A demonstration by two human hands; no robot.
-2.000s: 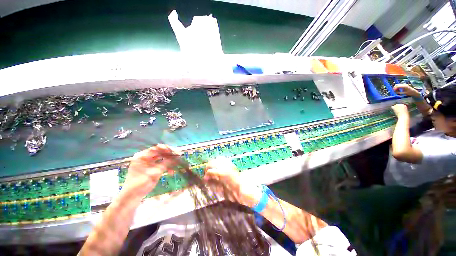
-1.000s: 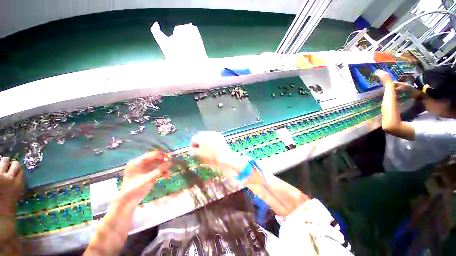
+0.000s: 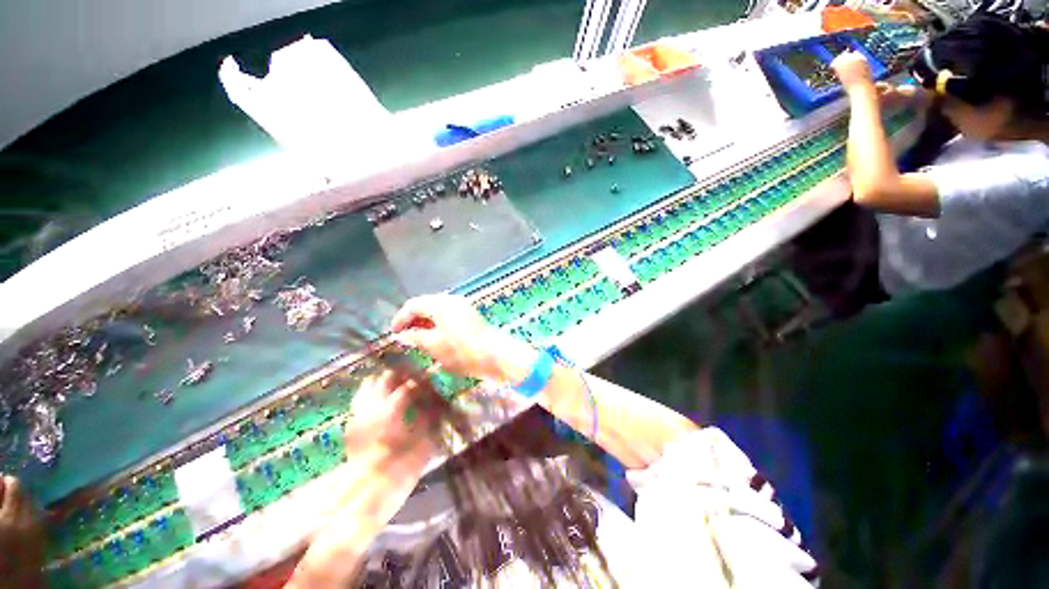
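Note:
Green circuit boards (image 3: 270, 445) with rows of blue parts lie in two long rows nearest me. My left hand (image 3: 389, 417) is over the board rows, fingers bent and partly behind blurred strands of hair. My right hand (image 3: 446, 336), with a blue wrist strap (image 3: 536, 372), is just above and right of it at the far edge of the boards, thumb and fingers close together. Whether either hand holds a small part cannot be made out. Leaded components (image 3: 301, 306) lie in loose heaps on the green mat (image 3: 345, 267) beyond the hands.
A clear sheet (image 3: 443, 250) with dark pieces lies on the mat. Pale blocks lie across the boards at left (image 3: 208, 491) and centre (image 3: 615, 267). Blue bins (image 3: 794, 86) and a coworker (image 3: 978, 196) are at right. Another person's hand (image 3: 14, 518) shows at the left edge.
The view has turned, so the bench slopes more steeply. My left hand has moved closer to my right, farther over the boards. The coworker's hand at right remains at the blue bins.

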